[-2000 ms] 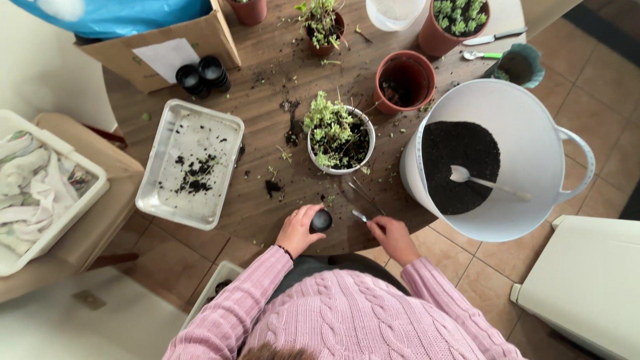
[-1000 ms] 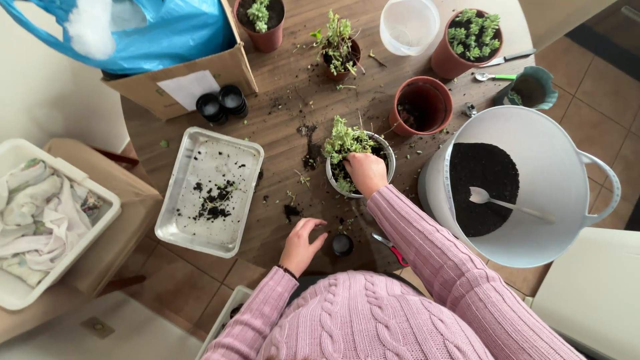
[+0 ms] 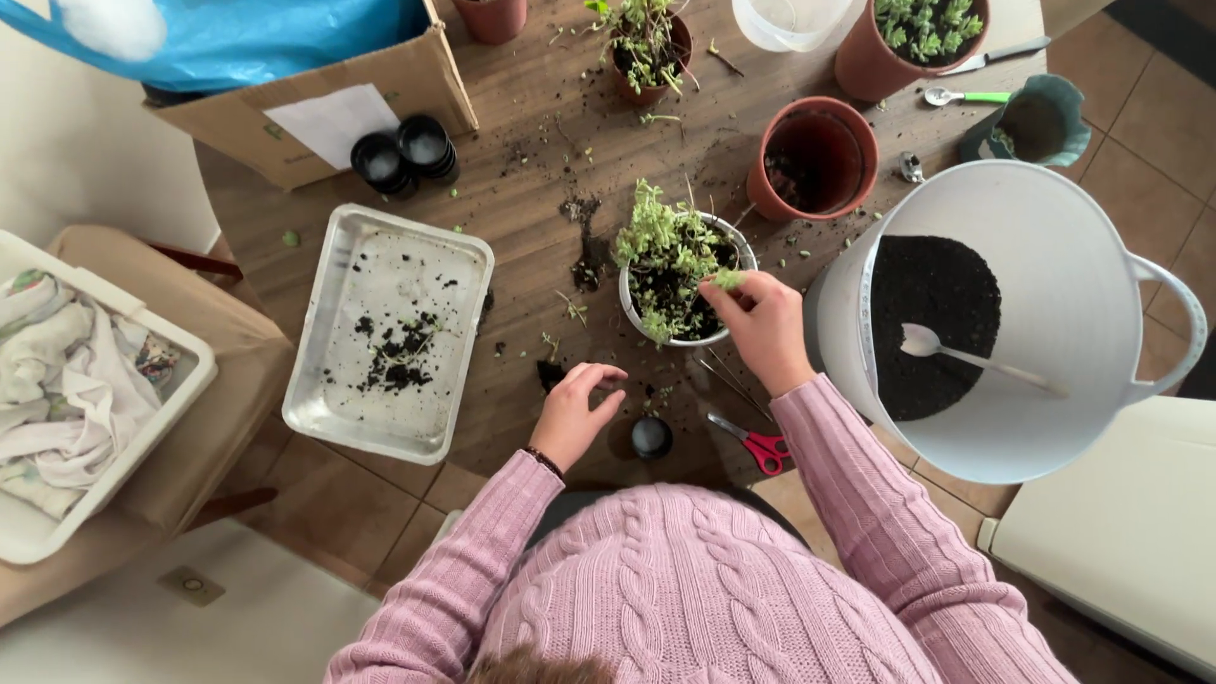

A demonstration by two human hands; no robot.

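Note:
Between its thumb and fingers, my right hand holds a small green succulent cutting, at the right rim of a white pot. Bushy succulents grow in dark soil in that pot. My left hand is empty with its fingers apart, resting near the table edge. Just right of it stands a small black cup. Red-handled scissors lie beneath my right wrist, beside thin metal tweezers or prongs.
A metal tray with soil crumbs lies left. At right, a white tub holds soil and a spoon. Beyond are an empty terracotta-coloured pot, potted succulents, stacked black cups and a cardboard box.
My right hand went from the tool at the table edge to the plants and now holds a cutting. My left hand let go of the small black cup, which stands on the table.

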